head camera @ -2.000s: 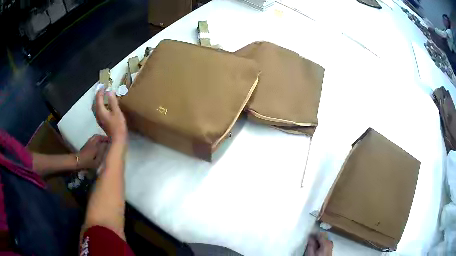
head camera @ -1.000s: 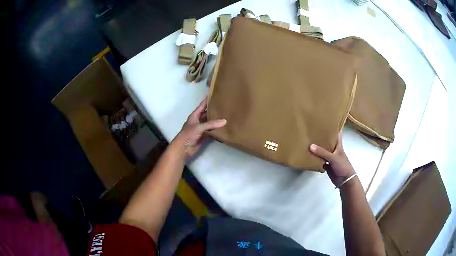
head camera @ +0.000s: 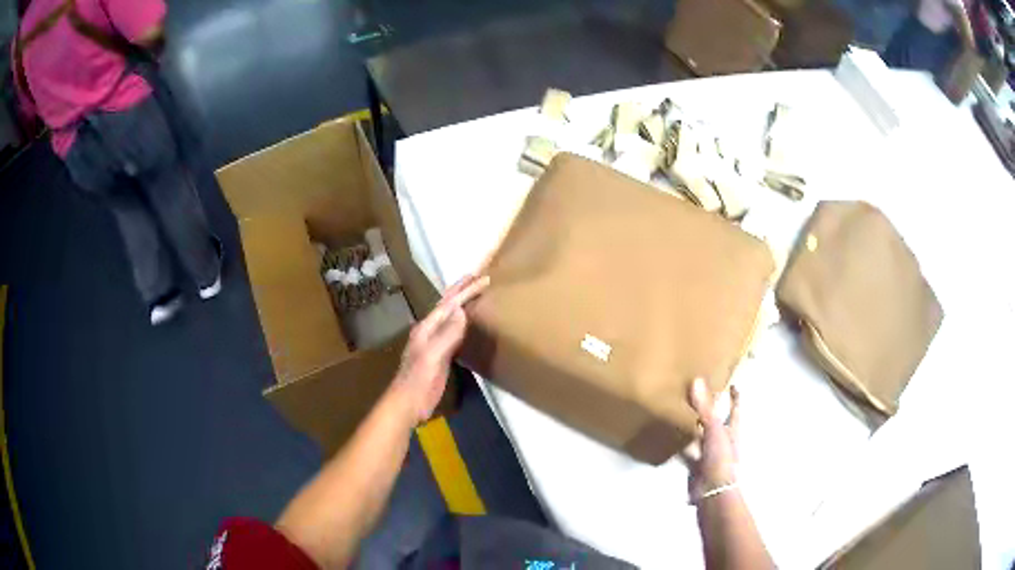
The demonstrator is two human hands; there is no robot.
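Note:
A boxy stuffed brown handbag [head camera: 634, 278] lies near the table's front left edge, its small logo plate facing up near my side. My left hand [head camera: 436, 347] is against its left side, fingers at the edge. My right hand [head camera: 715, 436] is at its lower right corner, thumb on the top face and fingers partly hidden at the side. I hold the bag between both hands. I cannot tell if its underside touches the table.
A second brown bag [head camera: 863, 295] lies to the right, another [head camera: 918, 529] at the bottom right. Strap bundles [head camera: 696, 167] lie behind. An open carton [head camera: 262, 295] with wrapped pieces stands on the floor at left. A person in pink [head camera: 106, 123] is beyond it. The white table [head camera: 534, 445] has a curved-looking edge.
My view has swung left, showing more carton and floor. The stuffed bag's near side now shows more. Both hands remain on it. The person in pink is now farther off, at the upper left.

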